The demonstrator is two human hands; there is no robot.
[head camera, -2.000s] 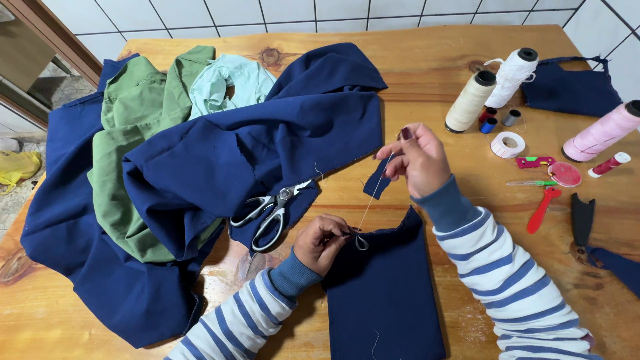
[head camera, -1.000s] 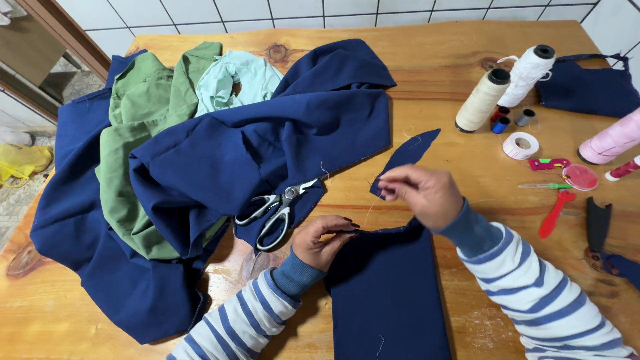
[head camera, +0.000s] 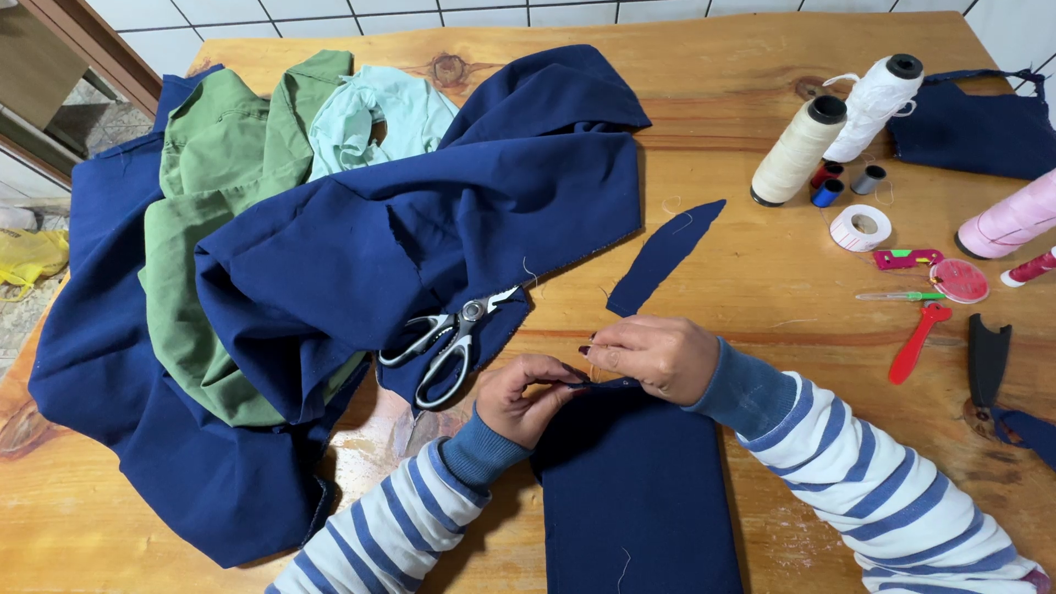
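A navy cloth piece [head camera: 639, 495] lies flat at the bottom centre, its top edge lifted between my hands. My left hand [head camera: 524, 396] pinches that edge between thumb and fingers. My right hand [head camera: 656, 355] is closed just above the edge, its fingertips together by a thin light thread; whether a needle is in them cannot be made out. A narrow navy fabric scrap [head camera: 668, 256] lies just beyond my right hand. Scissors [head camera: 462, 338] with grey and black handles rest partly open on navy fabric, left of my hands.
Navy fabric [head camera: 528, 190], green cloth [head camera: 206, 305] and mint cloth [head camera: 404, 115] are heaped at left. At right stand a cream thread cone [head camera: 800, 153] and a white one [head camera: 874, 107], near small spools, a tape roll [head camera: 860, 228], a seam ripper [head camera: 907, 296] and a red tool [head camera: 918, 342].
My right hand was raised with the thread drawn up two seconds ago; it has come down to the cloth's edge beside my left hand. My left hand still holds the cloth.
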